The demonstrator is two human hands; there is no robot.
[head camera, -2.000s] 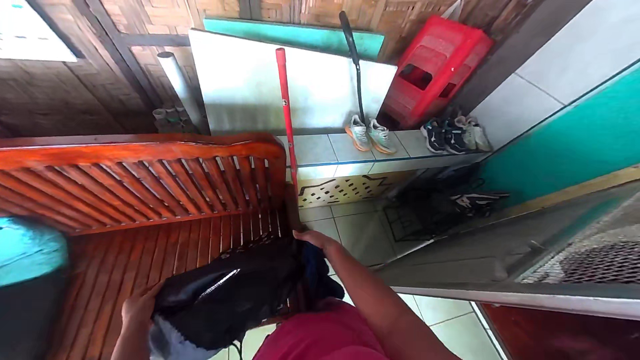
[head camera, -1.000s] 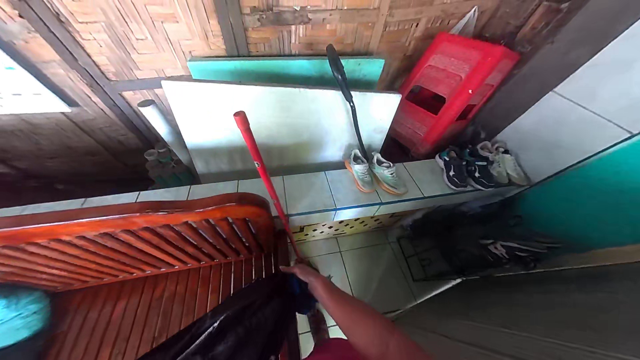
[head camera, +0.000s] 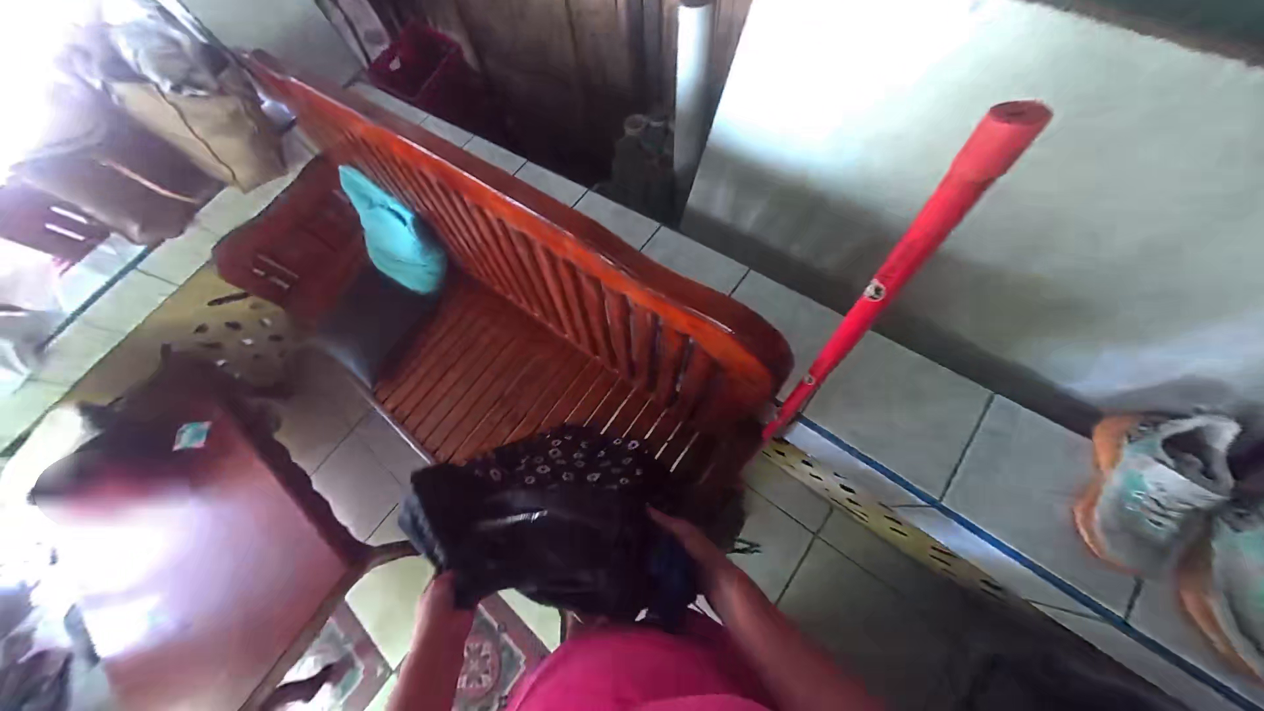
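A bundle of dark cloth (head camera: 533, 538) is held at waist height between my two hands, over the near end of a slatted wooden bench (head camera: 513, 365). My left hand (head camera: 446, 602) grips its lower left side, the fingers partly hidden. On the right side my right hand (head camera: 691, 548) closes on the bundle, near a dark blue part of it. Black cloth with a pattern of small light rings (head camera: 578, 459) lies at the bundle's far edge; whether it is one piece with the rest I cannot tell.
A red pole (head camera: 913, 237) leans beside the bench's end. Shoes (head camera: 1165, 484) stand on the tiled ledge (head camera: 889, 405) at right. A turquoise cushion or cloth (head camera: 395, 232) rests on the bench's far end. At left is a wooden table (head camera: 227, 563); bags (head camera: 128, 148) stand beyond.
The view has swung left along the bench. My left hand, out of view one second ago, is visible on the cloth. The bundle is now held more compactly between both hands.
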